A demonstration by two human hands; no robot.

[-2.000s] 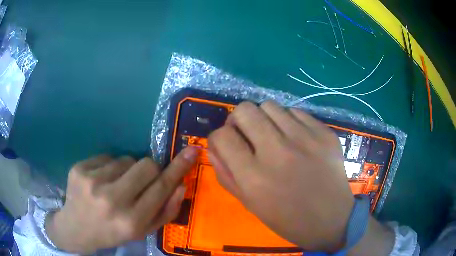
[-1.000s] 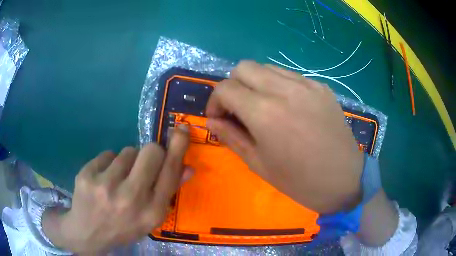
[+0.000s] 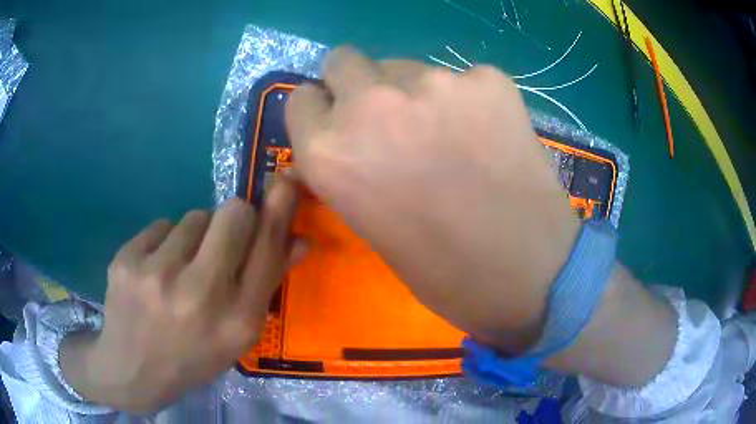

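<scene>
The orange tablet housing (image 3: 365, 290) with a black rounded rim lies on a bubble wrap bag (image 3: 228, 124). My left hand (image 3: 186, 290) is at the housing's left side, its index fingertip pressed near the upper left corner. My right hand (image 3: 431, 182) reaches over the upper left part, fingers bent down near the corner; it covers most of the main board. Whether my right fingertips grip anything is hidden. A blue antistatic wrist strap (image 3: 584, 269) is on my right wrist.
Loose white cables (image 3: 551, 86) lie beyond the housing on the green mat (image 3: 124, 99). Black tweezers (image 3: 632, 74) and an orange stick (image 3: 661, 99) lie by the yellow edge (image 3: 705, 108). Another piece of bubble wrap (image 3: 10, 66) is at the far left.
The housing and mat items appear higher in the picture. My right hand has moved left to the upper left corner. My left index fingertip remains near that corner.
</scene>
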